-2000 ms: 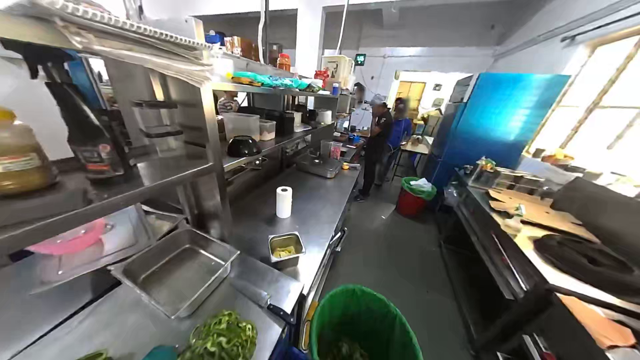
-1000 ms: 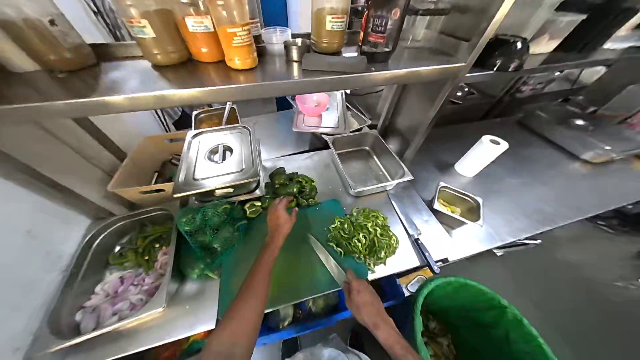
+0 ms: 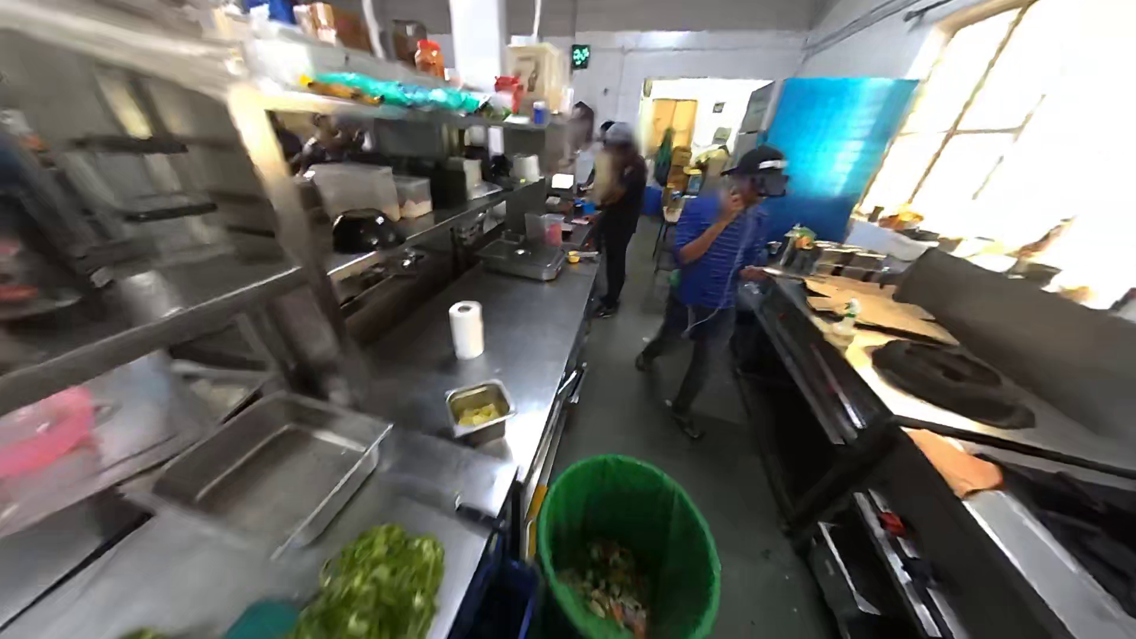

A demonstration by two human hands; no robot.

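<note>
Neither my left hand nor my right hand shows in the head view now. At the bottom left, a pile of sliced green peppers (image 3: 382,577) lies beside a visible corner of the green cutting board (image 3: 264,619). Behind the pile is a steel pan (image 3: 275,470) with nothing seen in it. A small steel container (image 3: 480,411) with pale yellow-green pieces stands on the steel counter (image 3: 524,311), near a paper towel roll (image 3: 466,329). The left side of the picture is blurred.
A bin with a green liner (image 3: 630,541) holds food scraps beside the counter. A person in a blue shirt (image 3: 723,240) stands in the aisle, another in dark clothes (image 3: 619,209) farther back at the counter. A cooking range (image 3: 954,382) lines the right side.
The view has swung from the cutting board to the aisle, so both hands and the knife are out of sight. The blue-shirted person is nearer in the aisle than two seconds ago.
</note>
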